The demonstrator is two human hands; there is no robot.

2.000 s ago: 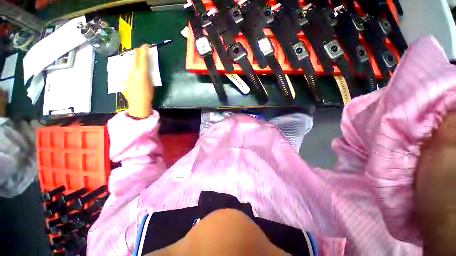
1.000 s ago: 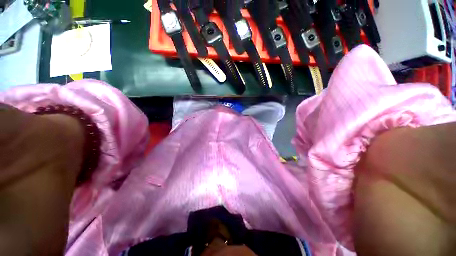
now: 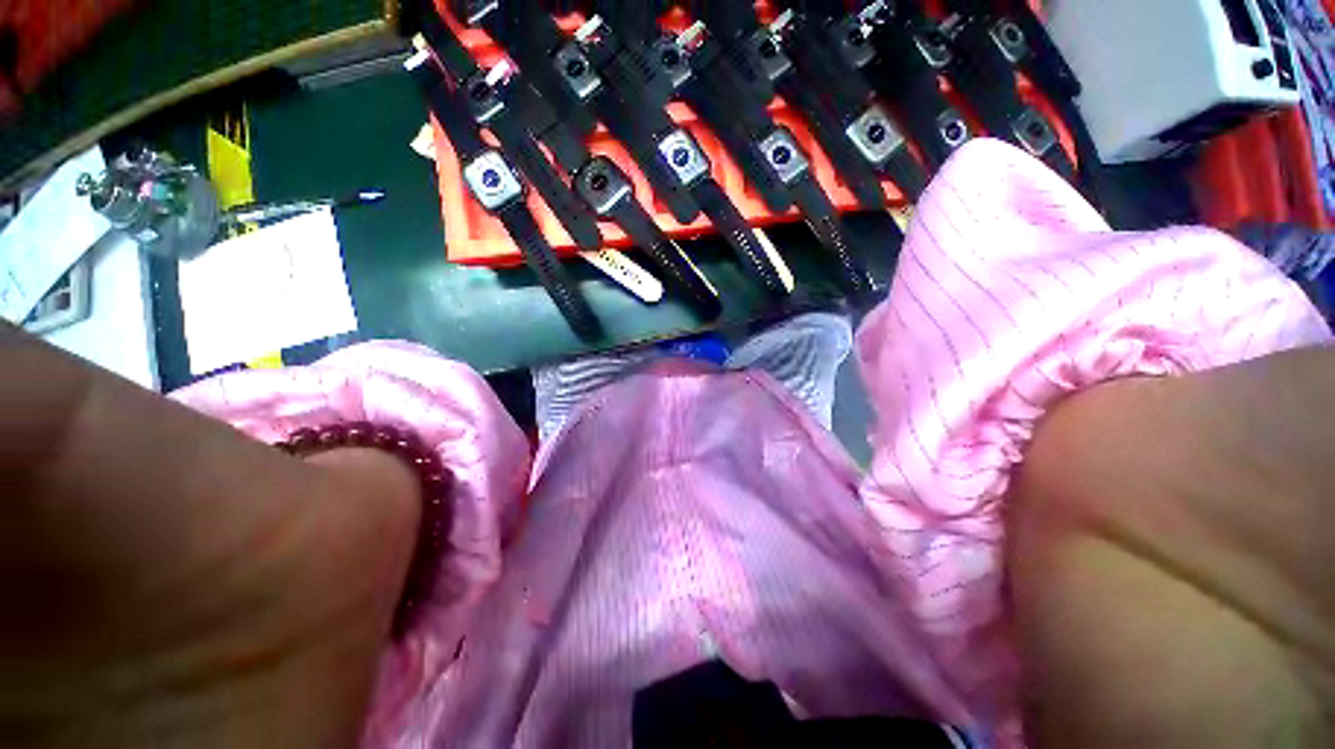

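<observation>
Black-strap smartwatches [image 3: 681,158] lie in rows across a red-orange tray [image 3: 476,234] on the bench, faces down and round sensors up on several. Their straps hang over the front edge. A few strap ends look cream [image 3: 630,275]. My left wrist, with a dark red bead bracelet, fills the lower left, large and close. My right wrist fills the lower right. Both are raised towards the camera in pink striped sleeves. Both hands are cut off by the picture's edge, so what they hold is hidden.
A white paper sheet [image 3: 268,291] lies left of the tray, with a pen [image 3: 315,201] above it. A clear bottle [image 3: 157,205] and papers [image 3: 51,242] are at the far left. A white boxy device [image 3: 1164,73] stands right of the tray. Red trays [image 3: 1256,173] are beyond it.
My left hand has left the paper sheet and come up out of the picture. The view has shifted, and the whole right wrist area is now closer in the frame.
</observation>
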